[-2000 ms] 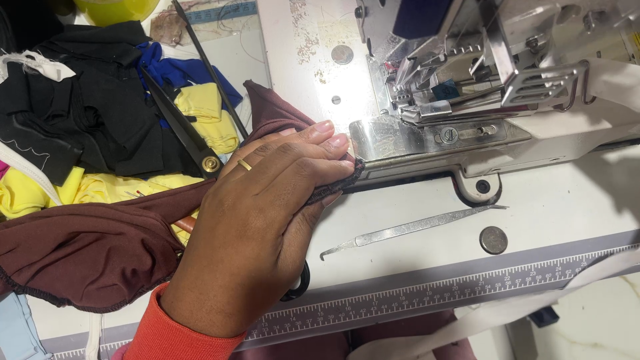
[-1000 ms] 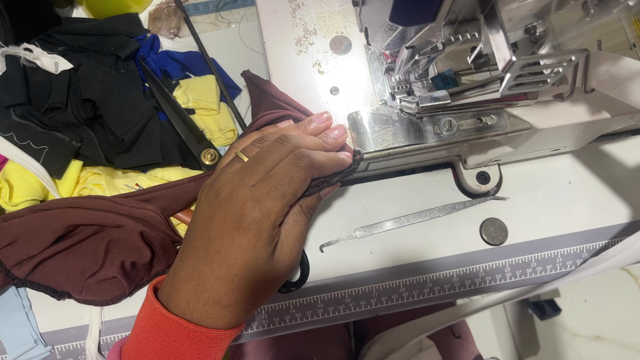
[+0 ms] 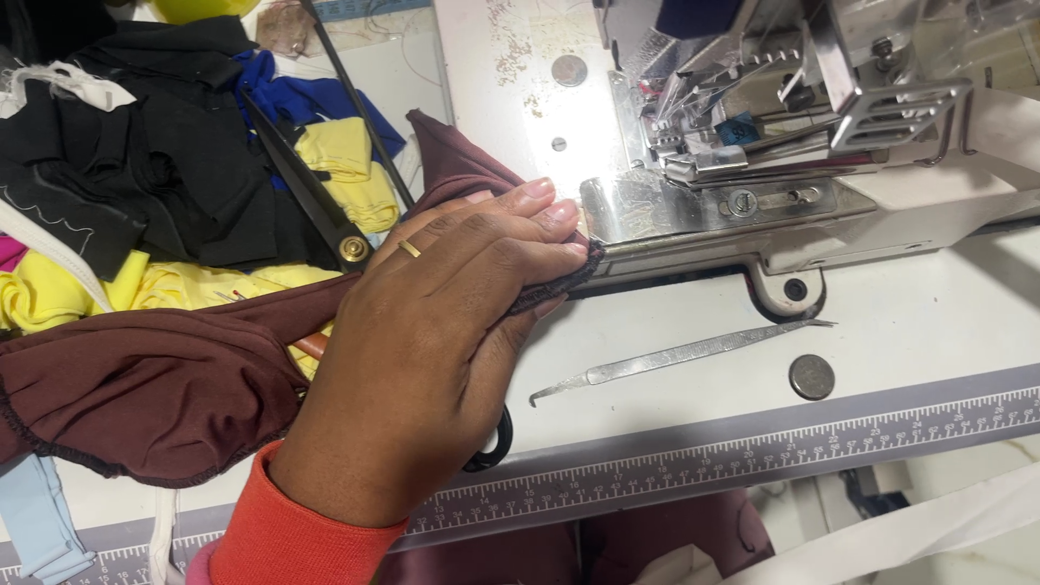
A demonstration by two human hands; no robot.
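Observation:
My left hand (image 3: pixel 439 325), with a ring on one finger and a red cuff, grips an edge of maroon fabric (image 3: pixel 463 162) between fingers on top and thumb below. The dark overlocked seam shows at the fingertips, by the metal plate (image 3: pixel 642 207) of an industrial sewing machine (image 3: pixel 552 114). The presser foot area (image 3: pixel 674 146) lies to the right of the hand, apart from it. More of the maroon piece (image 3: pixel 154 382), gathered and edged in dark stitching, spreads left of the wrist. My right hand is not in view.
Metal tweezers (image 3: pixel 682 354) and a round metal disc (image 3: pixel 812 377) lie on the white table. Large scissors (image 3: pixel 353 249) rest among black (image 3: pixel 187 154), yellow (image 3: pixel 341 150) and blue fabric pieces (image 3: pixel 317 106). A printed ruler strip (image 3: pixel 691 467) runs along the front edge. Light blue fabric (image 3: pixel 45 516) hangs at left.

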